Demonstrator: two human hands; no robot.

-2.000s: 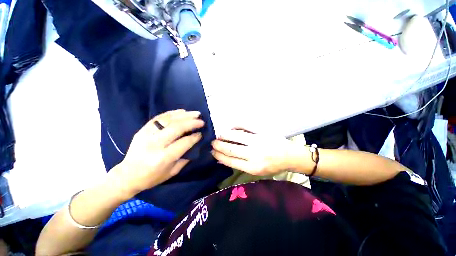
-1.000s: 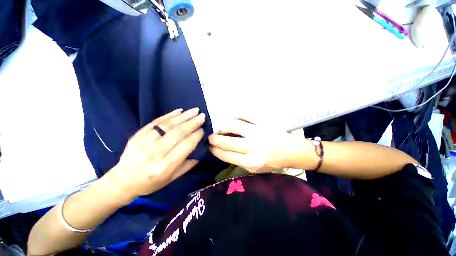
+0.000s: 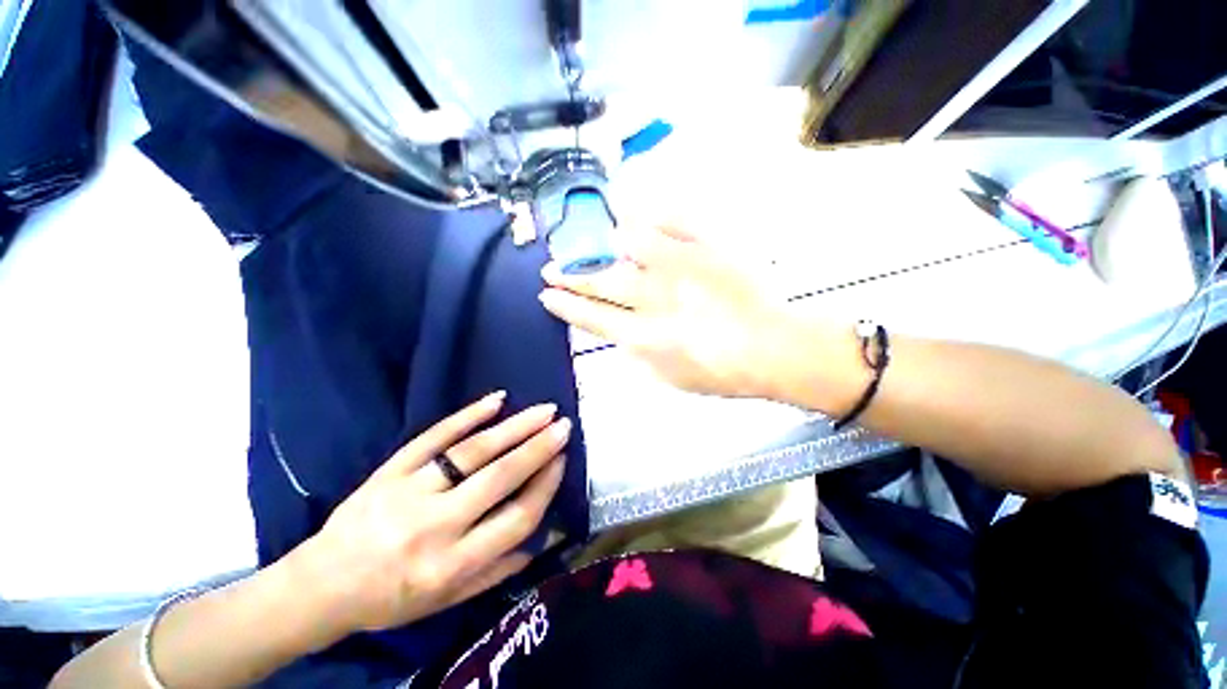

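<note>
A navy cloth panel lies on the white table, its right edge running from the presser foot down to the table's front edge. A short pale chalk line marks its left part. My left hand lies flat on the lower panel with fingers spread a little. My right hand is at the panel's right edge just below the blue-grey rounded guard, fingertips touching the cloth edge. Whether its fingers pinch the cloth cannot be told. The needle tip is hidden.
The sewing machine head spans the top. A large dark framed rectangle is at the upper right. Pink and blue sticks lie beside a white round thing. A measuring tape runs along the front edge. More navy cloth is at far left.
My right hand has moved forward along the cloth edge, from beside my left hand to the guard. The view has shifted to show more of the machine head.
</note>
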